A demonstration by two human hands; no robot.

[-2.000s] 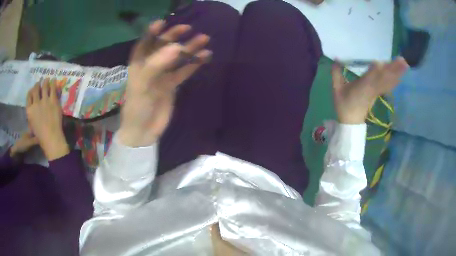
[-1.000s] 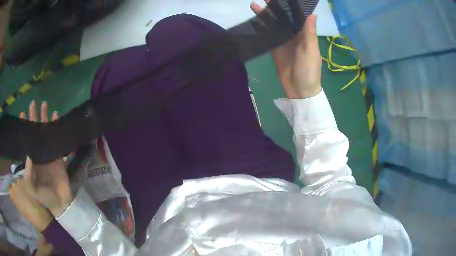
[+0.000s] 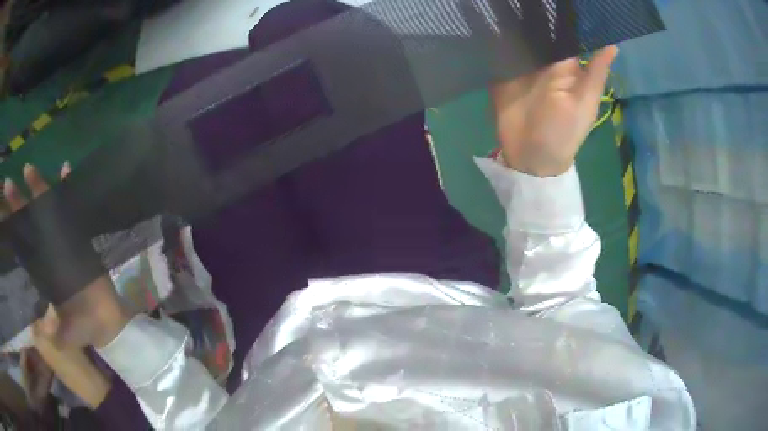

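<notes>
A long dark, slightly see-through perforated panel (image 3: 370, 93) stretches from the left edge to the upper right, above my purple lap. Its rectangular cut-out (image 3: 263, 111) shows purple cloth through it. My left hand (image 3: 72, 261) is behind the panel's left part, with fingertips past its upper edge and the wrist below it. My right hand (image 3: 547, 114) is under the right part, palm up, fingers partly hidden behind the mesh. Both hands hold the panel. The panel's left end runs out of the picture.
Crumpled newspaper (image 3: 168, 269) lies left of my lap. Another person's hand (image 3: 72, 362) in a purple sleeve is beside my left wrist. A white board (image 3: 194, 34) is at the top. Blue plastic-covered stacks (image 3: 707, 194) stand at the right, with yellow-black floor tape (image 3: 627, 185) beside them.
My hands, empty and raised two seconds ago, took hold of the panel. Since one second ago it has turned its broad face to view, showing the cut-out. My right hand has moved right.
</notes>
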